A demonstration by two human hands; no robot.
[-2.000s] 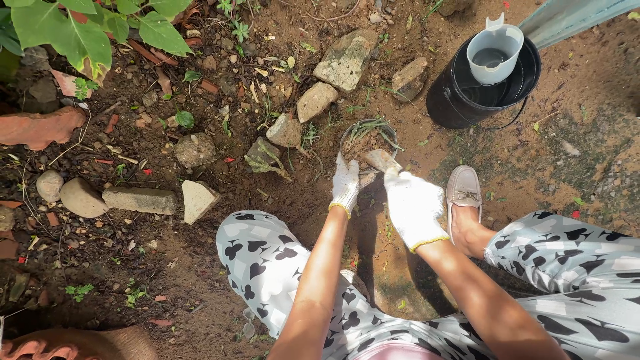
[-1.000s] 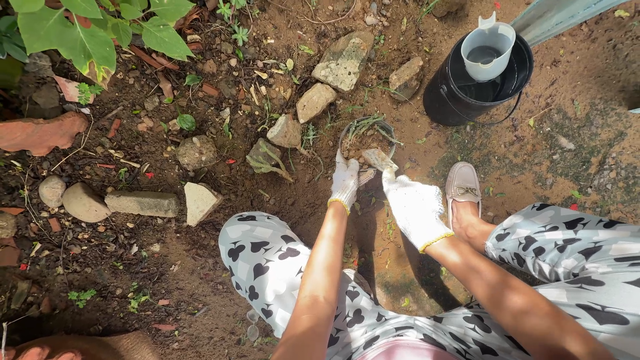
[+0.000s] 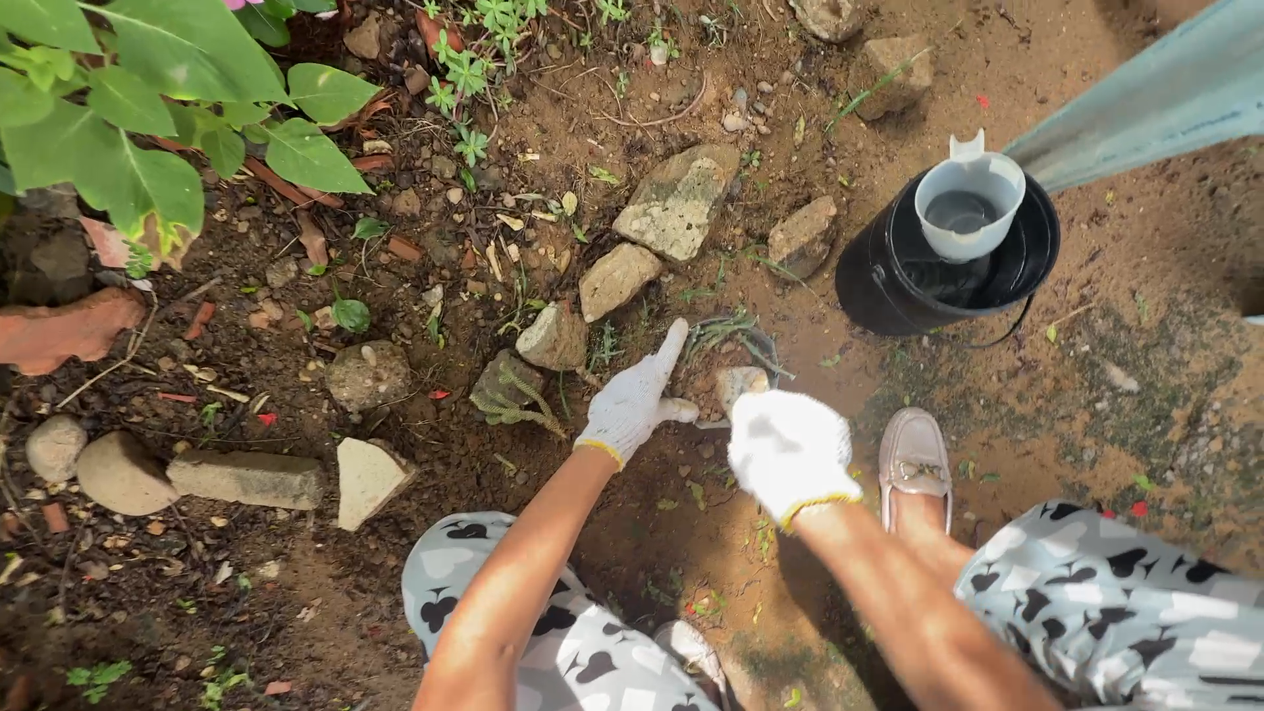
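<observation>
My left hand (image 3: 632, 405), in a white knit glove with a yellow cuff, rests at the left side of a shallow round container (image 3: 765, 351), its index finger stretched along the rim and the thumb apart. Pulled green weeds (image 3: 726, 334) and some soil lie inside the container. My right hand (image 3: 795, 449), gloved alike, is closed at the container's lower right. At its fingertips a pale, soil-stained piece (image 3: 741, 383) juts over the container; whether it is a stone or a tool blade cannot be told. The palm side of the right hand is hidden.
A black bucket (image 3: 889, 286) with a translucent plastic mug (image 3: 971, 207) stands at upper right, beside a pale blue post (image 3: 1145, 94). Stones (image 3: 681, 202) run diagonally above my hands. A brick-like stone (image 3: 247, 479) and a leafy plant (image 3: 148, 109) are at left. A shoe (image 3: 915, 459) is right.
My left hand's index finger now points along the container's rim, with the thumb spread from it. My right hand stays at the container's right side.
</observation>
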